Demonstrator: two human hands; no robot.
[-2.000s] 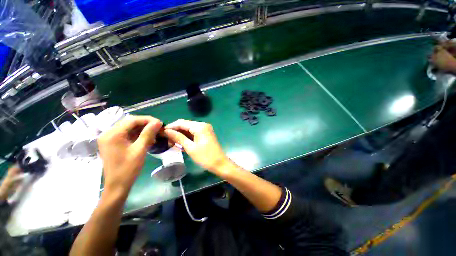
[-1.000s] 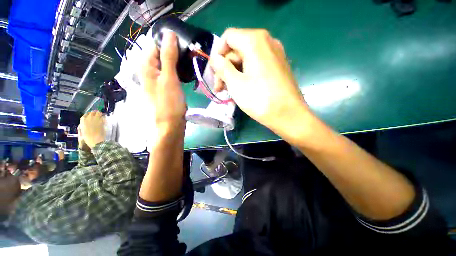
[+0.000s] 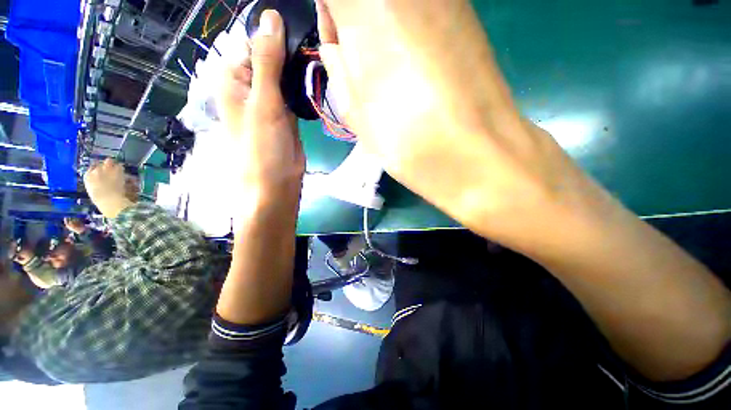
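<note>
My left hand [image 3: 268, 128] is shut on a glossy black camera head [image 3: 298, 32], with the thumb on top of it. Red, white and dark wire leads [image 3: 325, 108] loop down from the black camera head. My right hand [image 3: 377, 88] is close against the head's right side, at the wires; its fingertips are hidden, so what it grips cannot be told. The white camera housing [image 3: 353, 180] lies below my hands near the bench edge, partly covered by my right hand. Its white tail cable [image 3: 371, 236] hangs over the edge.
White housings on a pale foam sheet [image 3: 208, 172] lie to the left, with black parts [image 3: 174, 136] beside them. A person in a plaid shirt [image 3: 120, 296] works at the left. Blue bins [image 3: 48, 96] are at the upper left. The green bench top [image 3: 625, 120] extends right.
The view has turned and moved closer since the oldest frame. Over the last second, my right hand has moved up and nearer the camera, covering more of the housing and wires.
</note>
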